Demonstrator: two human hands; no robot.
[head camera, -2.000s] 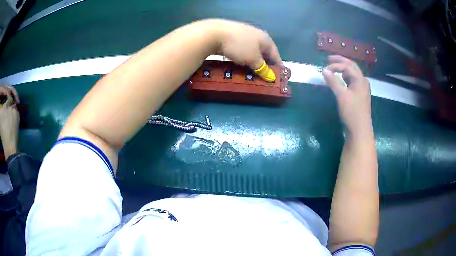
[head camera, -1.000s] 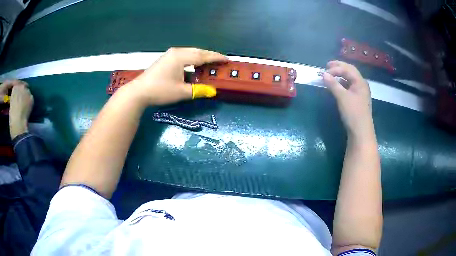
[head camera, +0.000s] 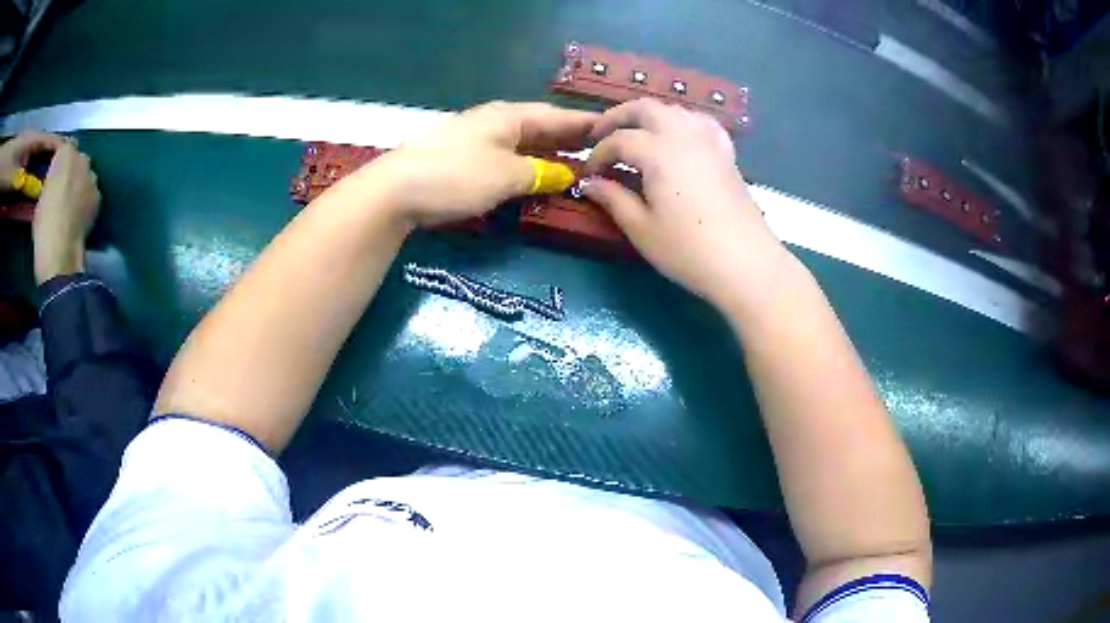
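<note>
A reddish-brown jig (head camera: 570, 222) lies on the green belt under both hands, mostly covered. My left hand (head camera: 469, 164), with a yellow finger cot on the thumb, holds it near its left end, fingers reaching to the far side. My right hand (head camera: 688, 189) is at the jig's left part, thumb and fingers pinched close to the yellow thumb. A tiny silvery piece (head camera: 579, 189) shows at these fingertips; whether it touches the jig is unclear. A bent bundle of silvery ribbed rods (head camera: 481, 292) lies nearer me.
Another jig (head camera: 326, 173) sticks out left, partly behind my left forearm. A jig with four small squares (head camera: 657, 83) lies beyond my hands; another lies far right (head camera: 949, 198). A co-worker's hands (head camera: 59, 201) are at the left edge. A white stripe (head camera: 852, 250) crosses the belt.
My right hand has moved left to meet my left hand, which has moved slightly right. A filled jig now lies beyond the hands, and a different jig is under them. The view has shifted somewhat.
</note>
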